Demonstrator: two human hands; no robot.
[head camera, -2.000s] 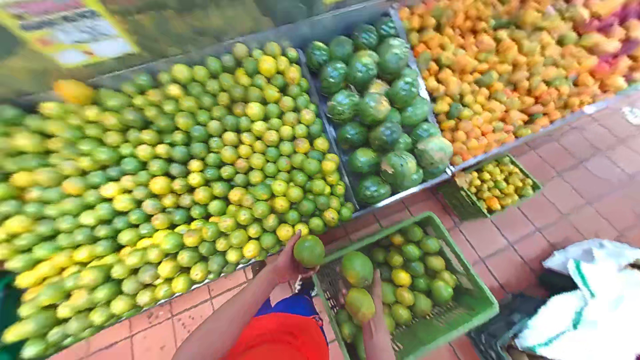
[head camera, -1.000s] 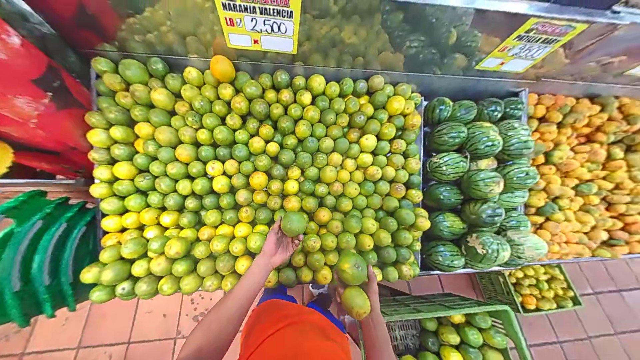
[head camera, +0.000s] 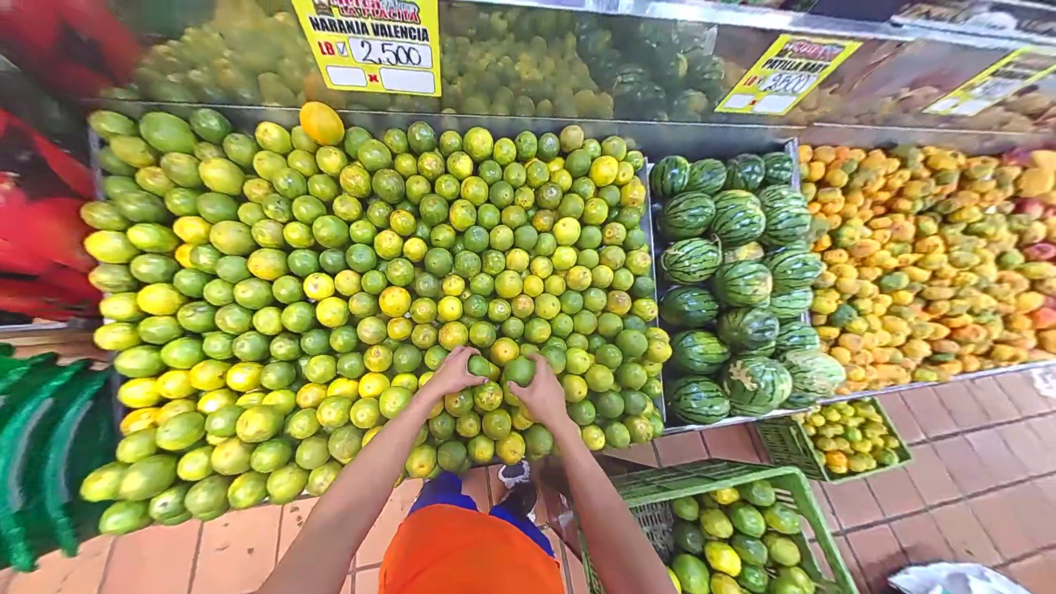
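Note:
Both of my hands reach over the front half of a wide display of green and yellow oranges (head camera: 412, 313). My left hand (head camera: 455, 371) curls around a green orange (head camera: 478, 365) among the others. Just to its right, my right hand (head camera: 540, 389) has thumb and fingers around another green orange (head camera: 520, 370). Both oranges sit at the level of the pile. A green plastic crate (head camera: 796, 487) with green and yellow oranges (head camera: 747, 520) stands on the floor at the lower right.
Watermelons (head camera: 747, 330) lie in the bin to the right, beside orange-yellow fruit (head camera: 916, 264). A smaller crate (head camera: 899, 450) of fruit sits on the tiled floor. Green plastic crates (head camera: 49, 445) are at the left. Price signs (head camera: 371, 45) hang behind the display.
My hands have moved forward over the display and closer together. The two fruits seen at my right hand a second ago are not seen raised now. The view has swung left since the first frame.

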